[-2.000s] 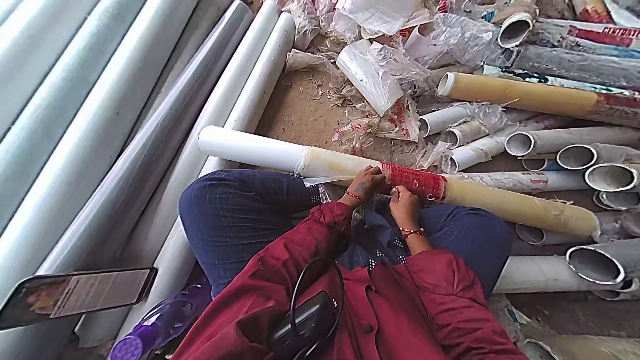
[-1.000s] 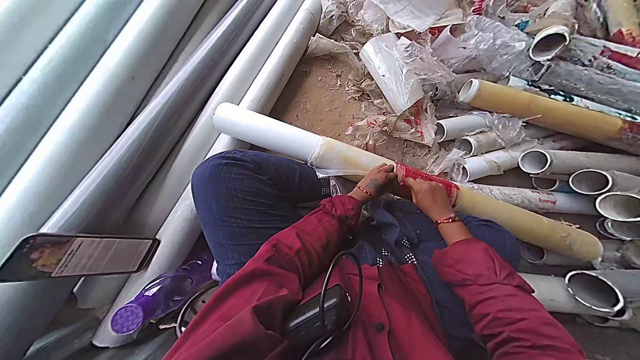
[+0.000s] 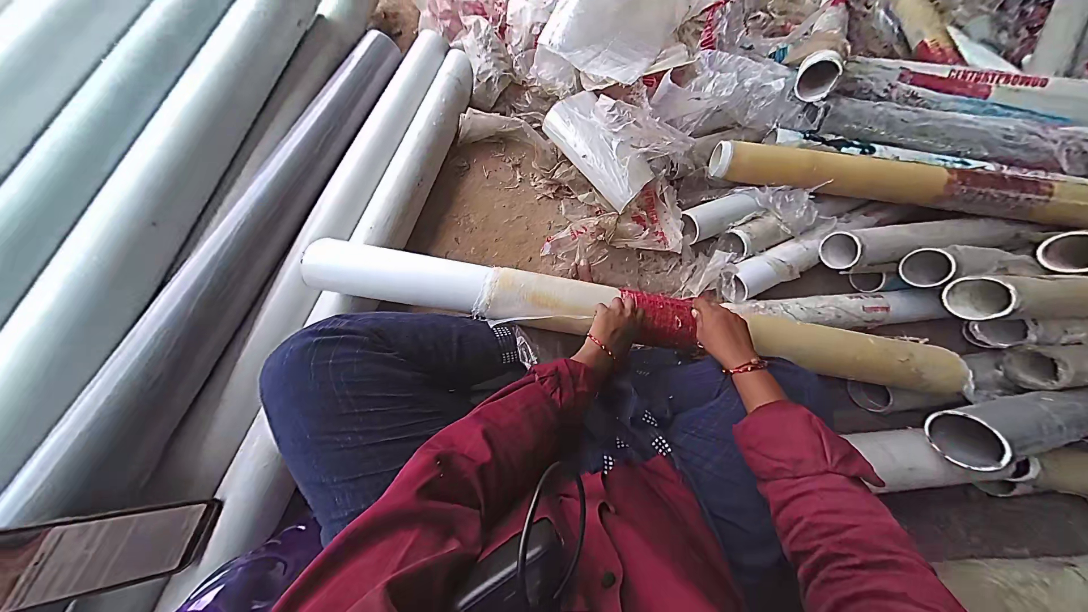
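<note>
A long tube [image 3: 552, 293] lies across my lap, white at its left part and tan at its right, with a rough seam between. Red netting or wrap [image 3: 667, 318] circles its middle. My left hand [image 3: 615, 327] grips the tube at the left edge of the red band, fingers over the near side. At the band's right edge, my right hand [image 3: 721, 330] holds the tube with its thumb and fingers. A loose, thin strip of film runs along the tube left of my left hand. The palms and undersides of the fingers are hidden.
Long wrapped rolls [image 3: 221, 246] lie at the left, beside a phone [image 3: 110, 548] and a purple bottle [image 3: 255, 569]. Open-ended tubes [image 3: 982, 297] are piled at the right. Torn plastic film [image 3: 654, 110] and a white sleeve [image 3: 597, 151] lie ahead on the dirt floor.
My right hand has moved right from over the red band to its right edge, and more of the band shows. My left hand stays at the band's left edge.
</note>
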